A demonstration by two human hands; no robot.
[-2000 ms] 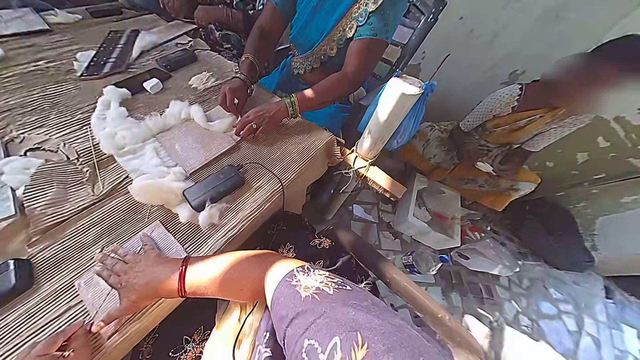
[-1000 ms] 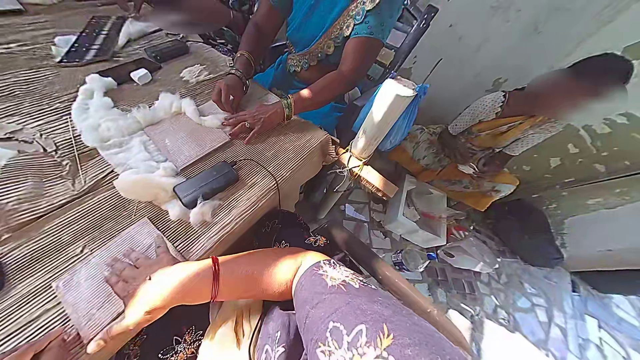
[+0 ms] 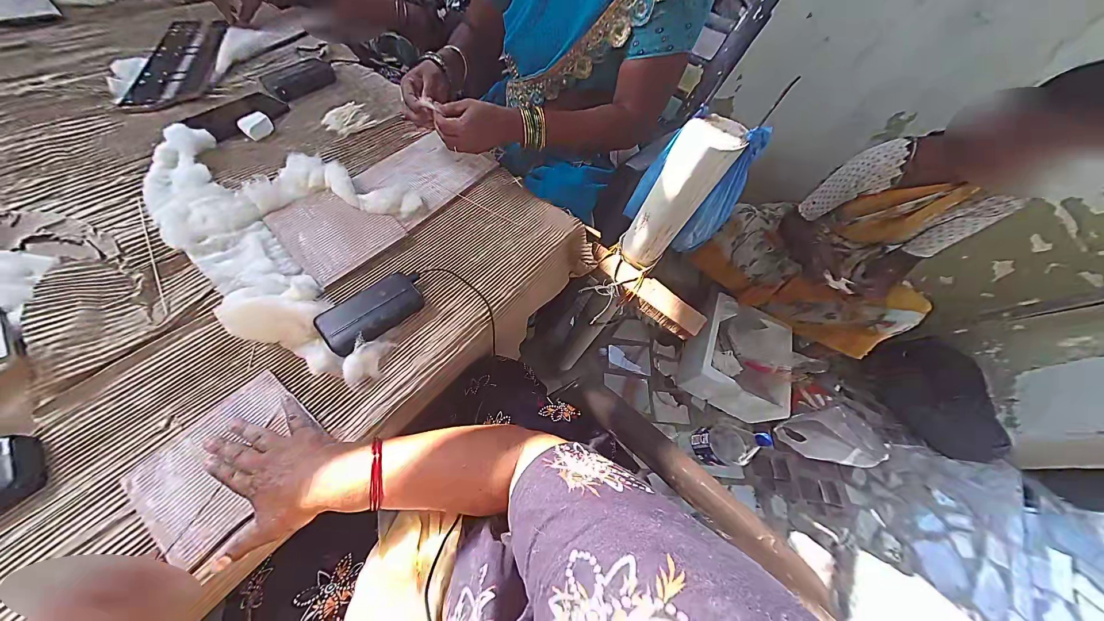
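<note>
My right hand (image 3: 272,474), with a red thread on its wrist, rests palm down and fingers spread on a thin rectangular board (image 3: 194,457). The board lies near the front edge of the table. A blurred skin-toned patch at the lower left corner covers my left hand (image 3: 103,588), so its fingers and any hold are hidden. Beyond the board, a black device (image 3: 369,312) with a cable lies against loose white cotton (image 3: 220,228). Another flat board (image 3: 332,233) lies past it, partly under cotton. A co-worker's hands (image 3: 453,112) pinch a small pale tuft above its far end.
Ridged cardboard (image 3: 466,293) covers the table. A white roll (image 3: 686,185) and a wooden brush (image 3: 655,302) are tied at its corner. A foam box (image 3: 742,354) and a plastic bottle (image 3: 724,444) stand or lie on the floor. Another person sits by the wall.
The co-worker's hands have come up off the far board and now meet above its end. My right hand stays on the near board. The view has shifted slightly.
</note>
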